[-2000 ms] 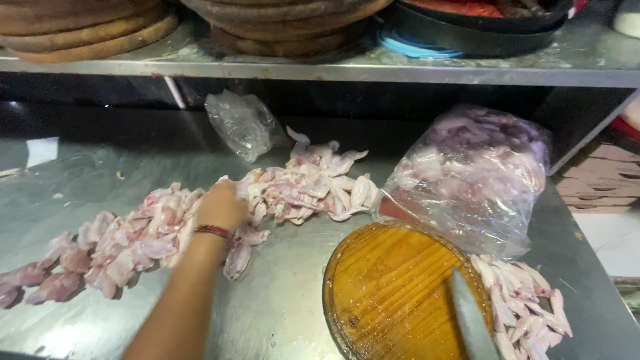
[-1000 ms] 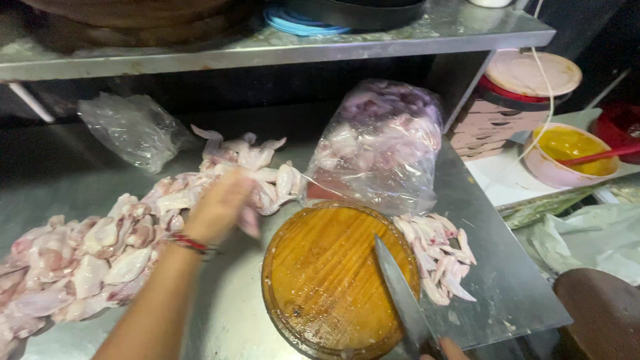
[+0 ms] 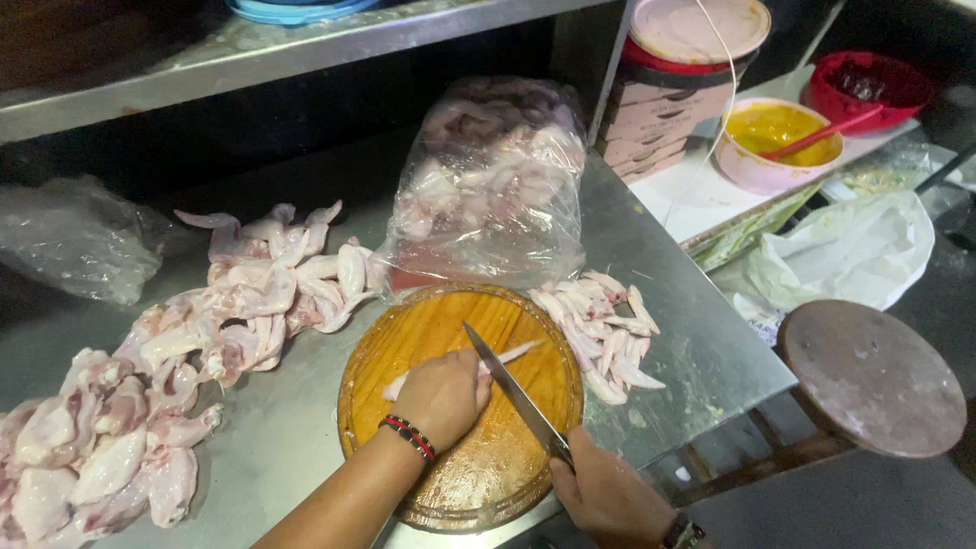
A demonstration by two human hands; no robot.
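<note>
On the round wooden cutting board (image 3: 488, 465), my left hand (image 3: 442, 400) presses down on a raw chicken wing (image 3: 515, 352), most of which it hides. My right hand (image 3: 606, 488) grips the dark handle of a kitchen knife (image 3: 522, 400); its blade lies across the wing, just right of my left fingers. A long heap of raw chicken wings (image 3: 255, 290) spreads over the steel table to the left. Right of the board is a small pile of wing tips (image 3: 602, 328). Behind the board stands a clear plastic bag of raw chicken (image 3: 496, 175).
A crumpled clear bag (image 3: 84, 236) lies at the far left, below a steel shelf (image 3: 305, 57). Beyond the table's right edge are a round stool (image 3: 873, 377), a white plastic bag (image 3: 846, 244), stacked boxes (image 3: 648, 122) and a tub of yellow sauce (image 3: 778, 137).
My left hand has moved from the wing heap to the board, where a wing now lies. The knife is now across that wing. The view has turned right.
</note>
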